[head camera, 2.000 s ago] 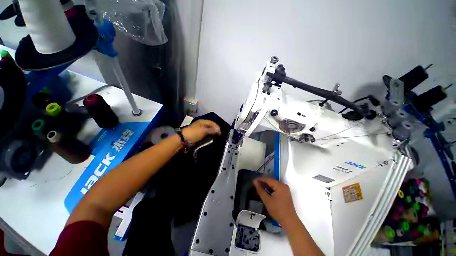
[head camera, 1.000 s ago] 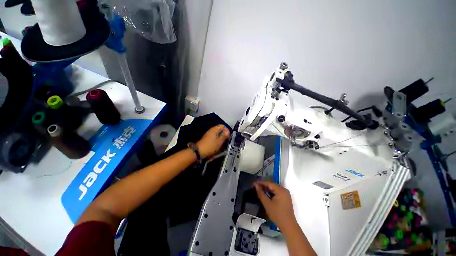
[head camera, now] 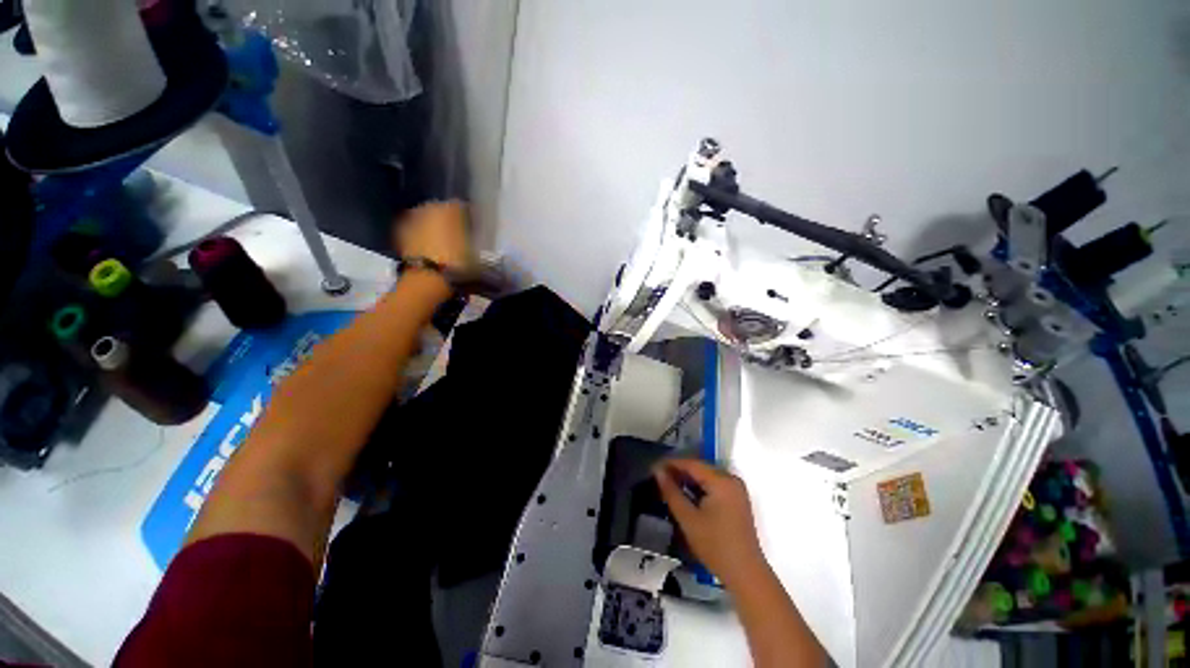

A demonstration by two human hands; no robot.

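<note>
The white sewing machine (head camera: pixel 809 352) stands in front of me, with its dotted bed plate (head camera: pixel 548 561) and a dark open recess (head camera: pixel 626 489) beside it. My right hand (head camera: pixel 702 509) is over the recess, fingers pinched around a small dark part too small to name. My left hand (head camera: pixel 435 239) is blurred, raised beyond the black fabric (head camera: pixel 503 392), near the wall; its fingers are not clear. The black fabric hangs left of the bed plate. The needle area (head camera: pixel 607 346) is at the far end of the bed.
At left is a neighbouring table with a blue JACK edge (head camera: pixel 242 418), dark spools (head camera: pixel 238 283), a large white cone (head camera: pixel 98 59) and a pole (head camera: pixel 303 215). Coloured thread spools (head camera: pixel 1057 542) are at the right. A pale wall (head camera: pixel 783 91) is behind the machine.
My left hand has moved from the needle end of the bed up and left, away from the machine. My right hand stays over the recess, still pinched. The view has shifted slightly.
</note>
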